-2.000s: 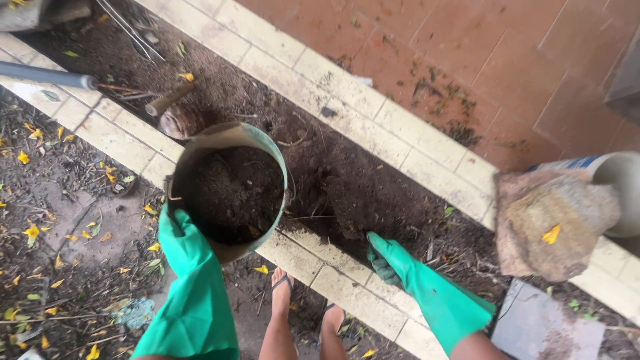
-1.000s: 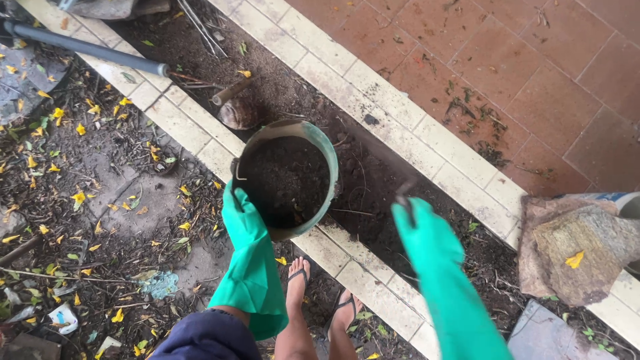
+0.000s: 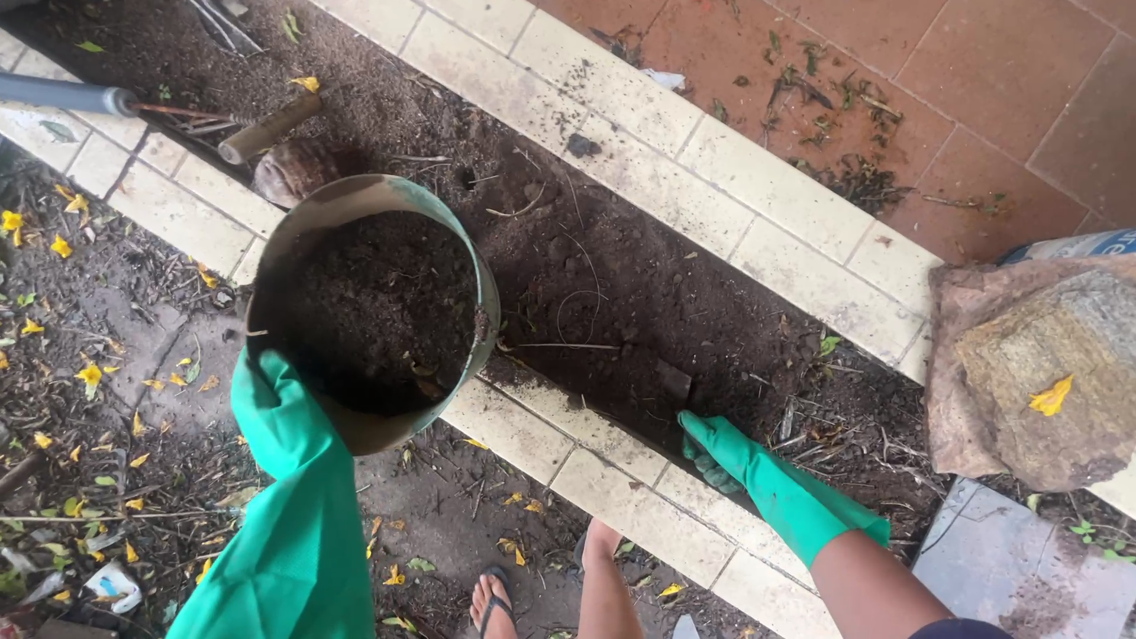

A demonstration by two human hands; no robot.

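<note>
My left hand (image 3: 282, 408), in a green rubber glove, grips the near left rim of a round bucket (image 3: 486, 311) that holds dark soil (image 3: 382, 302). The bucket is held over the tiled edge of a narrow planting bed. In a matching glove, my right hand (image 3: 721, 448) is down in the soil of the bed (image 3: 639, 293), its fingers curled. A flat, soil-covered blade (image 3: 674, 380) shows just beyond its fingertips, seemingly of a hand tool; the handle is hidden in the glove.
Cream-tiled borders (image 3: 621, 98) run along both sides of the bed. A short wooden piece (image 3: 271, 129), a brownish rounded object (image 3: 297, 170) and a grey pipe (image 3: 67, 93) lie at upper left. At right are a large stone (image 3: 1056, 373) and a grey slab (image 3: 1021, 559). My sandalled feet stand below.
My right hand, raised and blurred one second ago, is down in the soil of the bed again. My left hand keeps its hold on the bucket.
</note>
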